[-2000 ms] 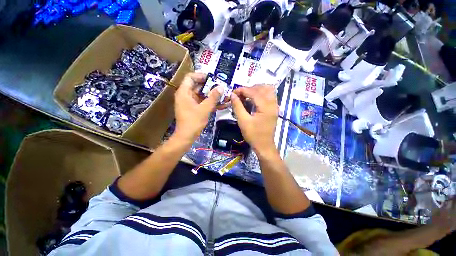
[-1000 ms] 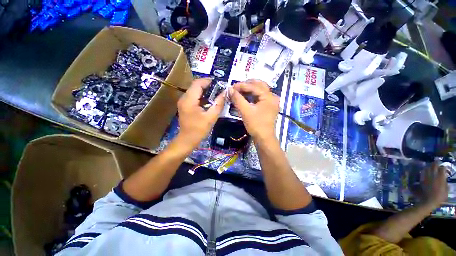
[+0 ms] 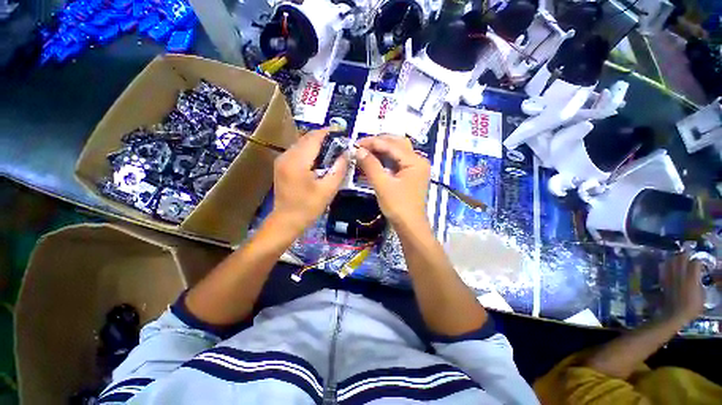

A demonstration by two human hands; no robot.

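My left hand [image 3: 305, 186] holds a small shiny silver-and-black plate [image 3: 332, 150] at its fingertips. My right hand [image 3: 396, 178] meets it from the right, its thumb and finger pinched at a small whitish part on the plate's edge; the part is too small to make out. A dark thin stick-like item [image 3: 461, 194] sticks out to the right of my right hand. Another thin dark one [image 3: 257, 140] reaches from the carton to my left hand. Below my hands a black round shell [image 3: 352, 215] lies on the printed sheet, with thin wires and a yellow-ended cable [image 3: 356, 261] toward me.
An open plate carton [image 3: 237, 194] full of shiny plates stands left. A lower carton [image 3: 55, 277] holds black round parts. White housings [image 3: 609, 206] stand behind and right. Blue packets [image 3: 119, 24] lie far left. A person's hand [image 3: 687, 289] and yellow sleeve are at lower right.
The plate has turned in my left fingers, and both hands stay close together. The other person's hand has come into clear view at the right, by a housing. The view has shifted slightly.
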